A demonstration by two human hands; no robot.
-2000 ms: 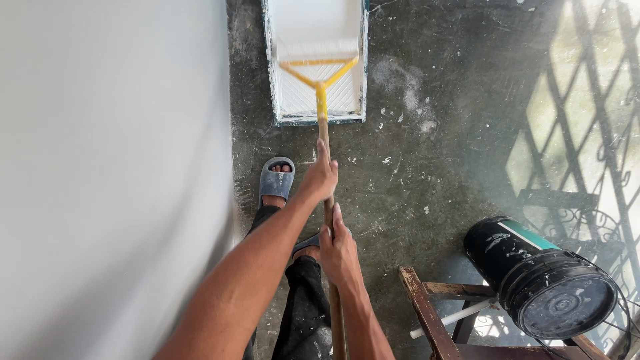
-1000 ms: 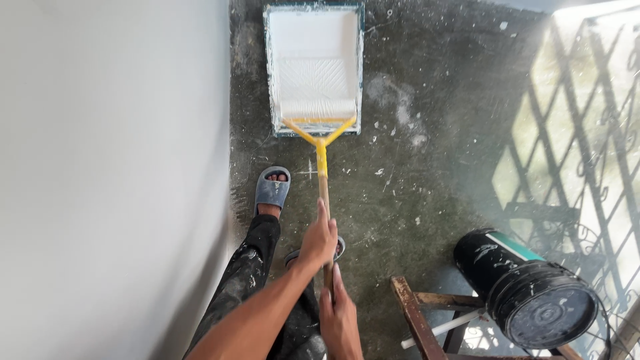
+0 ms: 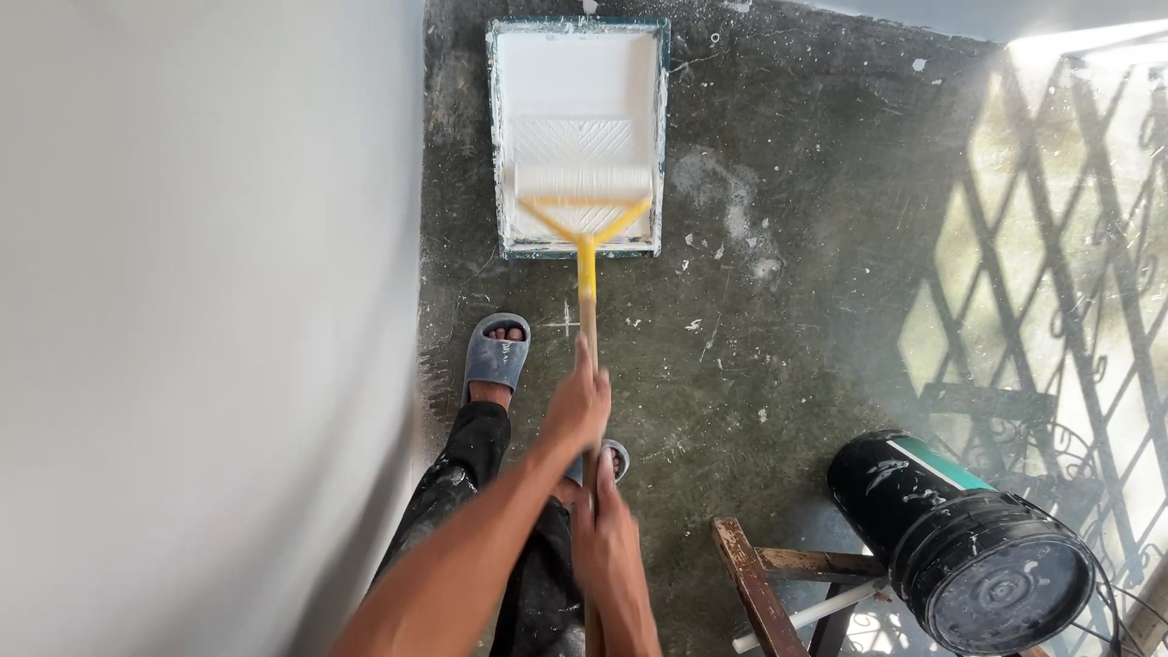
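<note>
A paint roller with a yellow frame (image 3: 587,265) and a long wooden pole (image 3: 589,333) reaches forward from my hands. Its white roller cover (image 3: 584,180) lies over the ribbed part of a paint tray (image 3: 663,137) that holds white paint and has paint-crusted edges. My left hand (image 3: 580,406) is closed around the pole, the farther of the two. Nearer my body, my right hand (image 3: 604,529) grips the same pole. Both hands are slightly blurred.
A white wall (image 3: 210,274) runs along the left. At the lower right are a lidded black bucket (image 3: 949,538), a wooden frame (image 3: 757,584) and a white pipe (image 3: 812,616). My sandalled feet stand on the paint-spotted concrete floor (image 3: 712,383).
The roller was at the tray's near end one second ago and is now farther up on the ribbed part. Both hands have stayed on the pole.
</note>
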